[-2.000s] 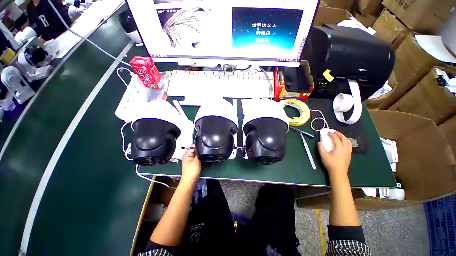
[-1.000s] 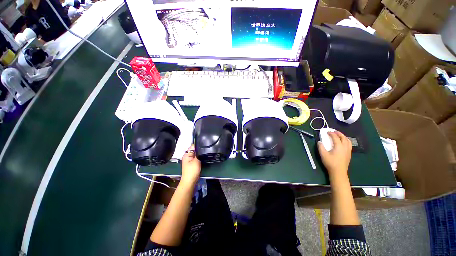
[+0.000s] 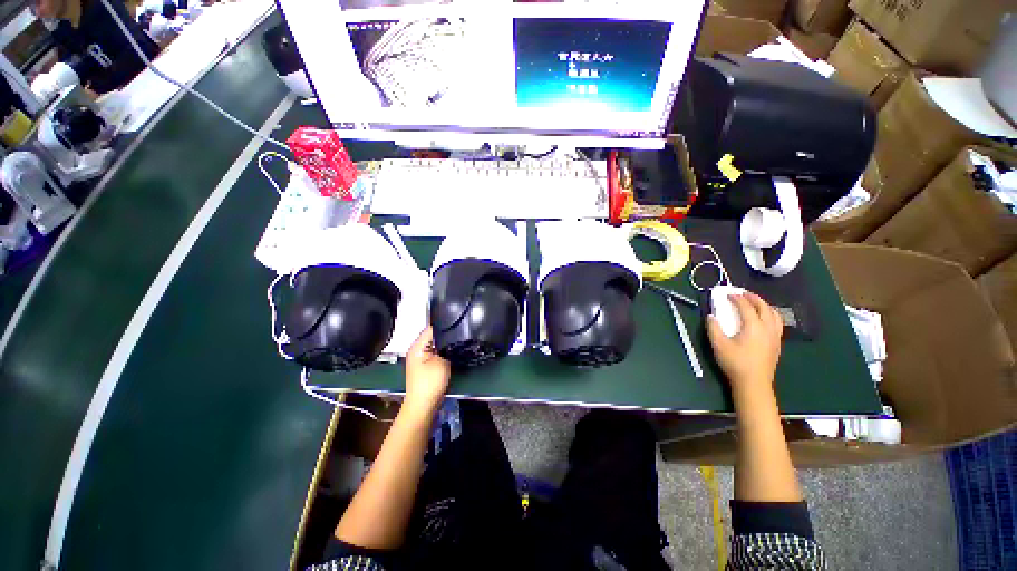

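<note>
Three dome cameras with white hoods and glossy black balls stand in a row near the bench's front edge: the left camera (image 3: 340, 316), the middle camera (image 3: 477, 310) and the right camera (image 3: 588, 312). My left hand (image 3: 426, 374) is at the lower left side of the middle camera's ball; its fingertips are partly hidden there, so I cannot tell if they grip it. My right hand (image 3: 749, 342) rests over the white computer mouse (image 3: 726, 311) and holds it. The monitor (image 3: 502, 78) shows a camera view and a blue window.
A keyboard (image 3: 491, 187) lies below the monitor. A red-and-white packet (image 3: 323, 163) stands behind the left camera. A yellow tape roll (image 3: 662, 250), a thin stick (image 3: 685, 337) and a black label printer (image 3: 797, 128) are at the right. A carton (image 3: 937, 335) stands beside the bench.
The black balls of the cameras have turned slightly. The camera picture on the monitor has shifted. Both hands are in nearly the same places.
</note>
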